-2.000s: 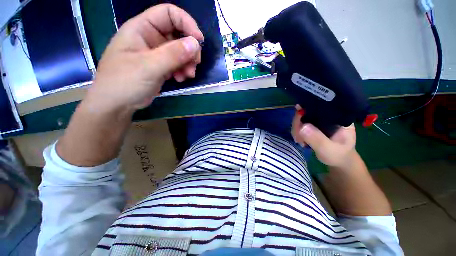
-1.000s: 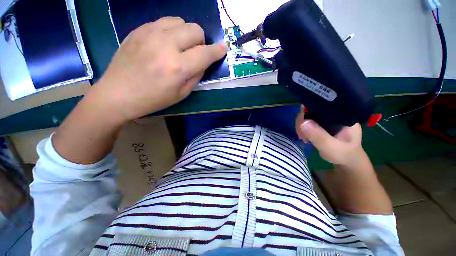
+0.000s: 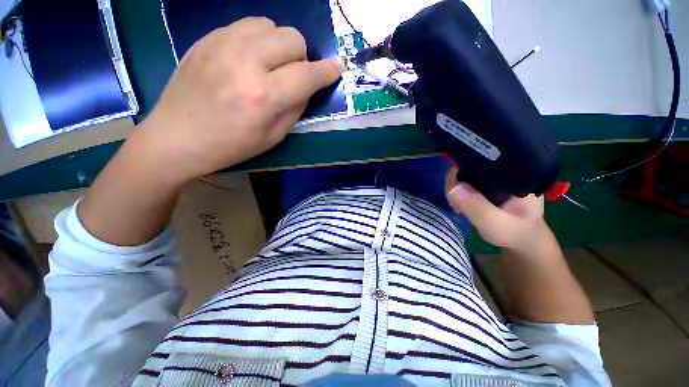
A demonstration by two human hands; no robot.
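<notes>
A tablet-like unit lies at the bench edge, with a dark flat panel [image 3: 204, 23] on its left and a green circuit board [image 3: 375, 101] on its white right side. My right hand [image 3: 498, 212] is closed around the grip of the black soldering gun [image 3: 483, 98]; its metal tip is at the board's upper left part. My left hand [image 3: 234, 98] reaches over the dark panel, with its fingertips at the board beside the tip. What the left fingertips may pinch is too small to tell. Thin wires [image 3: 344, 19] loop over the white area.
Another white-and-dark unit [image 3: 72, 60] lies at the left. The beige board [image 3: 589, 60] lies under the work on the green bench [image 3: 363, 143]. A black cord [image 3: 668, 83] with a pale connector is at the right. A cardboard box [image 3: 219, 242] stands below.
My left hand has moved right from above the panel, and its fingertips have come down to the board. The gun has shifted only slightly, its tip staying at the board.
</notes>
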